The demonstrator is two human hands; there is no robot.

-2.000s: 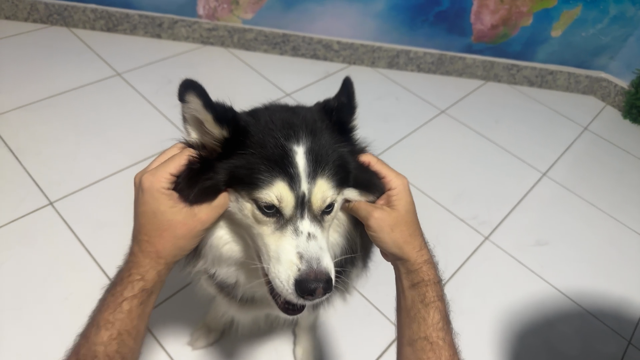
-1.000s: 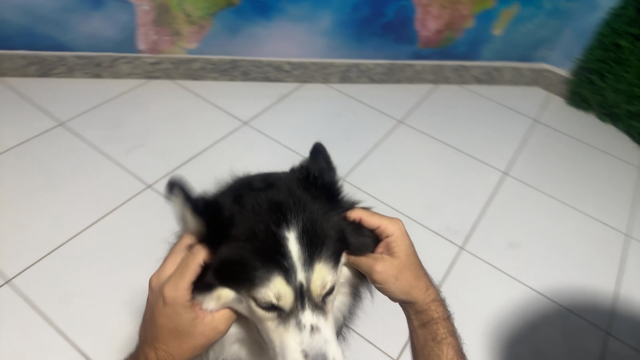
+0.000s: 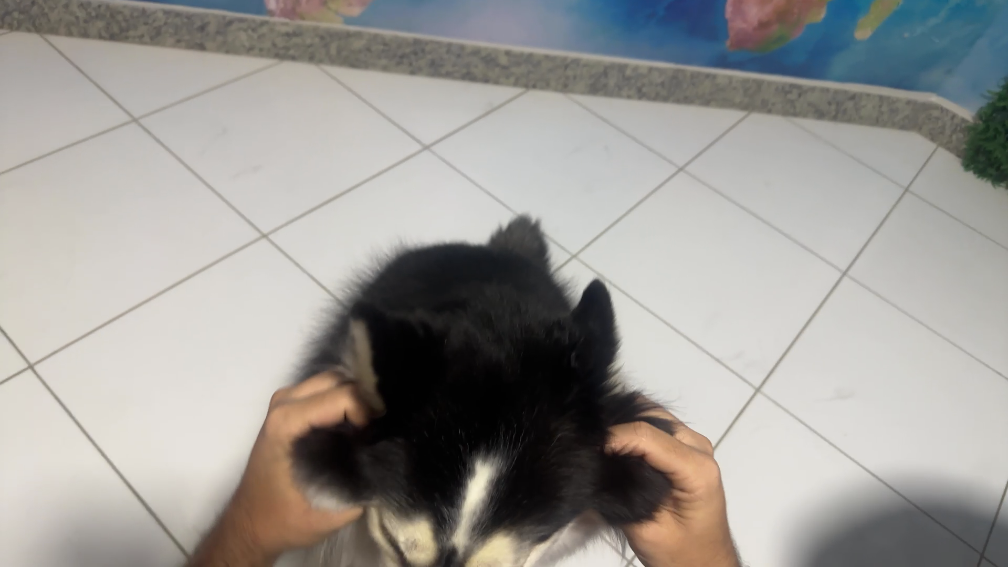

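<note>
A black and white husky-type dog is low in the middle of the head view, its head lowered and its back showing behind. My left hand grips the fur and loose skin at the side of its head, below the ear on the left. On the other side, my right hand holds a bunch of black fur between thumb and fingers, below the other ear. Both ears stand up. The muzzle is cut off by the bottom edge.
White floor tiles surround the dog. Behind runs a speckled stone baseboard under a blue painted wall. Green artificial-looking foliage is at the right edge. A dark shadow lies on the floor at lower right.
The dog's head has tipped down, so its nose and mouth, seen two seconds ago, are out of view and its back shows. Both hands remain at the sides of its head.
</note>
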